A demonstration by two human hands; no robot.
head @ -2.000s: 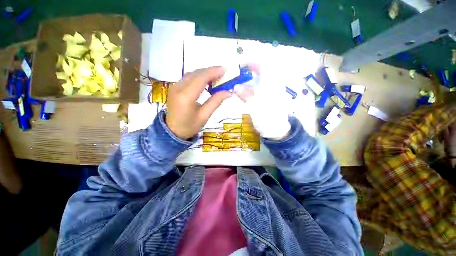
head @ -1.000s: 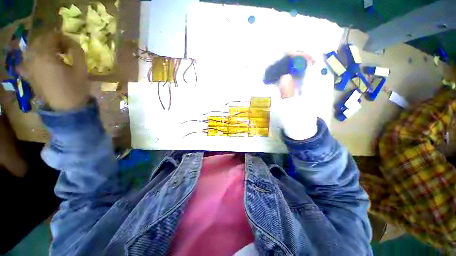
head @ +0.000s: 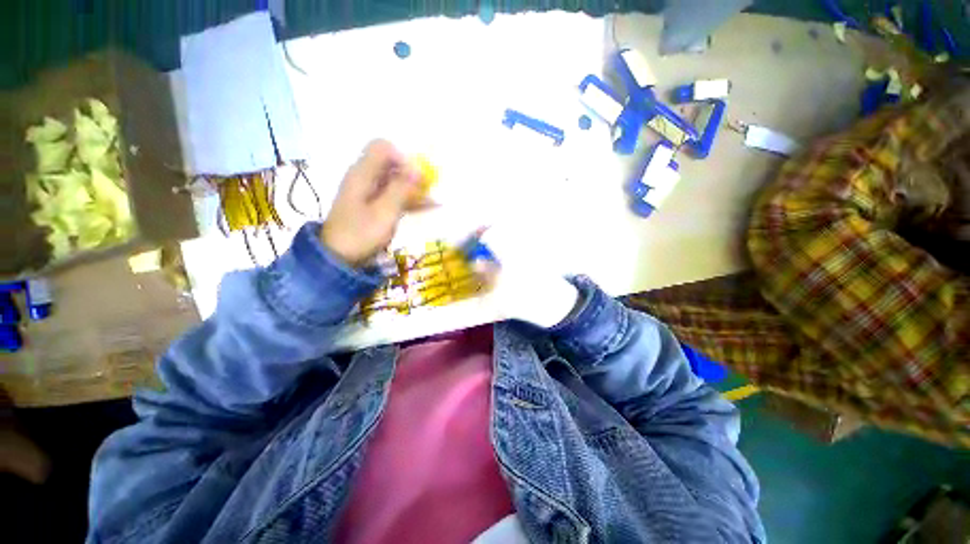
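Observation:
My left hand is bare and blurred, above the white sheet. Its fingertips are closed on a small amber piece. My right hand, in a white glove washed out by glare, is low over the sheet. A bit of a blue pack shows at its fingers; the rest is hidden. Rows of amber wired pieces lie between the hands, near the front edge of the sheet, partly covered by the right hand.
An open cardboard box holds yellow scraps at the left. A white paper lies beside it, above an amber bundle. Loose blue packs lie right of centre. A neighbour's plaid sleeve is at the right.
My left hand has come from the box side to over the sheet and now holds an amber piece. My right hand has moved down and left to the amber rows. The view has shifted.

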